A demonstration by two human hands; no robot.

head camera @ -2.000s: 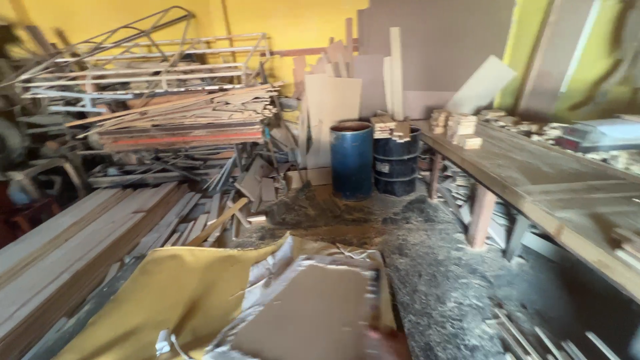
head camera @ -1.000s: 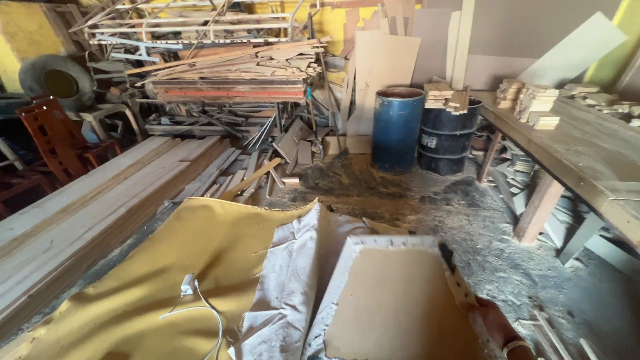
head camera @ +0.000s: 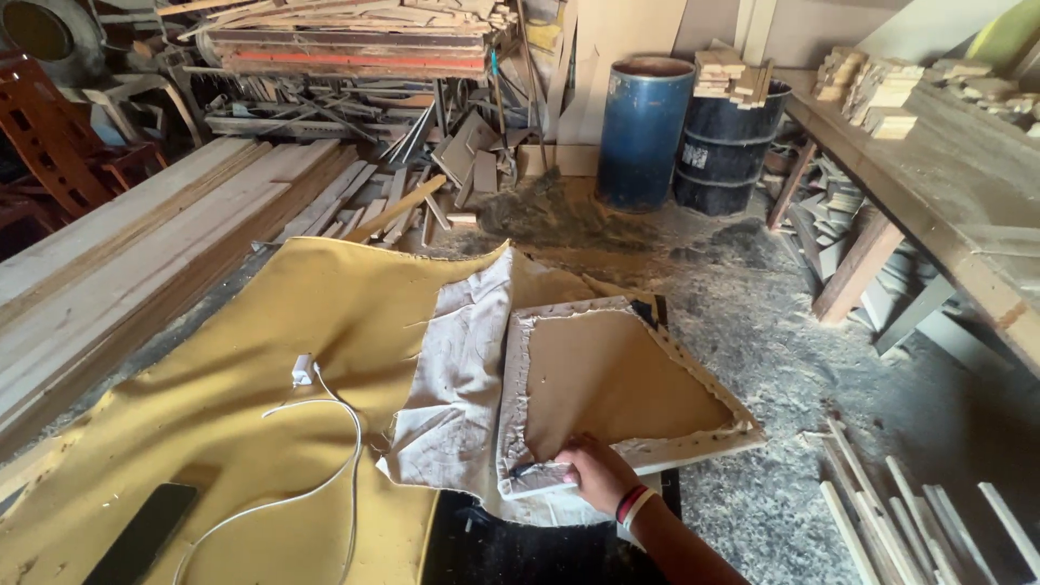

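Note:
My right hand, with red and white wristbands, grips the near edge of an upholstered panel. The panel has a tan board in its middle and pale fabric folded over and fastened round its rim. It rests on white-backed fabric, beside a large sheet of yellow upholstery material. On the yellow sheet lie a white charger plug with its white cable and a dark phone. My left hand is out of view.
Long planks lie along the left. A blue drum and a black drum stand at the back. A wooden workbench with wood blocks runs along the right. Wood strips lie on the floor at lower right.
The panel has turned and now lies tilted across the fabric. My right hand, at the panel's right side one second ago, is now at its near edge. The view has shifted downward.

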